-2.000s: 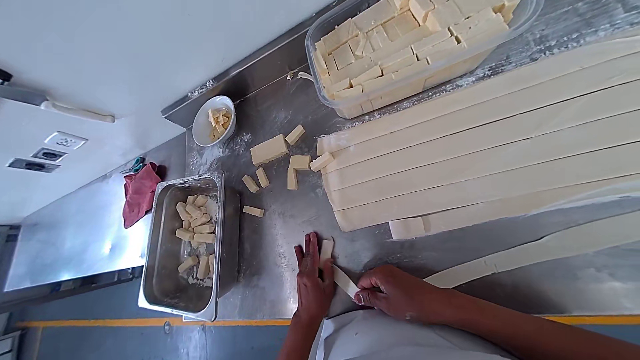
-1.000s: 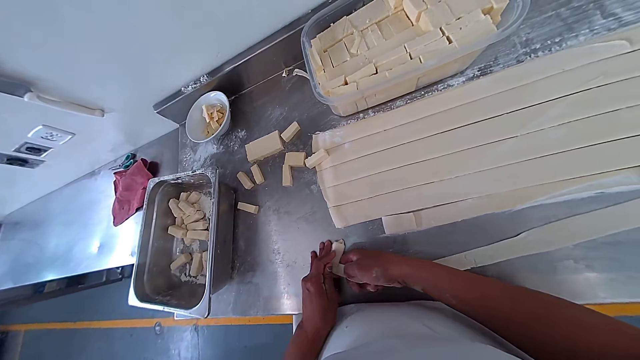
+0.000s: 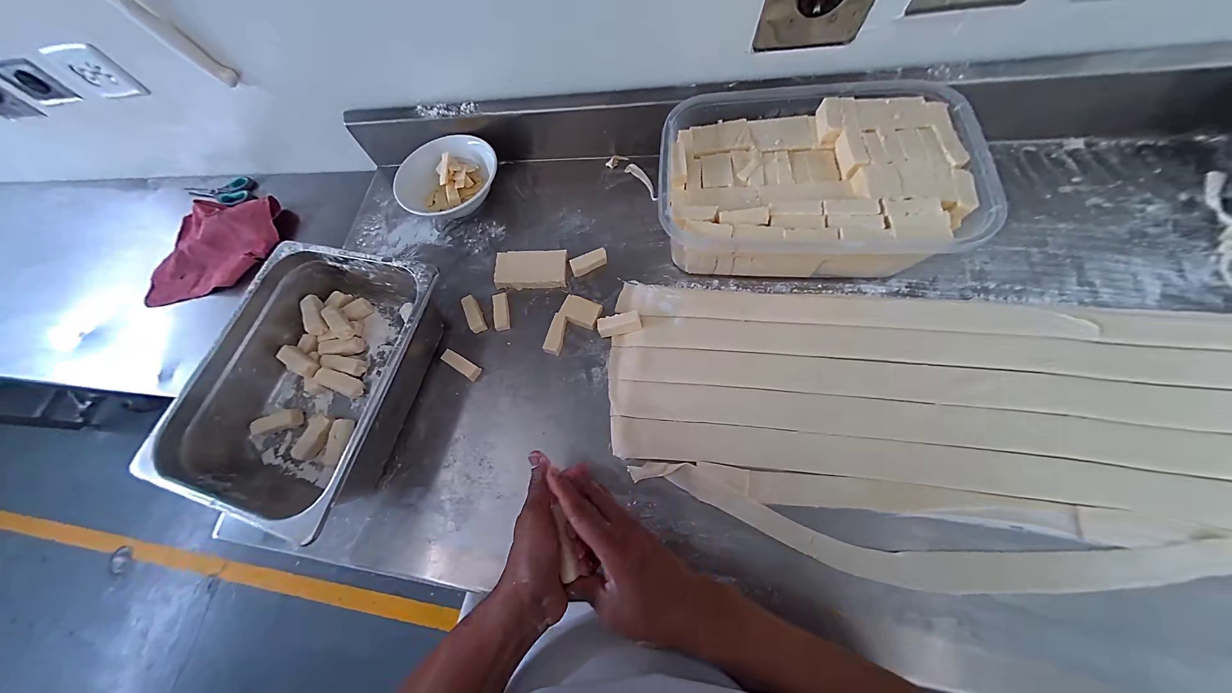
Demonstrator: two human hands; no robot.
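Observation:
Near the counter's front edge, my left hand and my right hand press together around a small dough-wrapped piece, mostly hidden between the palms. Just right of them, a loose dough strip curves below the long parallel strips of rolled dough. Beyond the hands lie several cut cheese sticks and a larger cheese block. To the left, a deep steel pan holds several dough-wrapped sticks and some flour.
A clear plastic container packed with cheese blocks stands at the back against the steel backsplash. A white bowl holds cheese scraps. A red cloth and green-handled scissors lie at the back left, below wall sockets.
My hands were working a strip end low at the counter; now they are clasped palm to palm around the piece. The loose strip's end now lies by the dough sheet. The view has turned.

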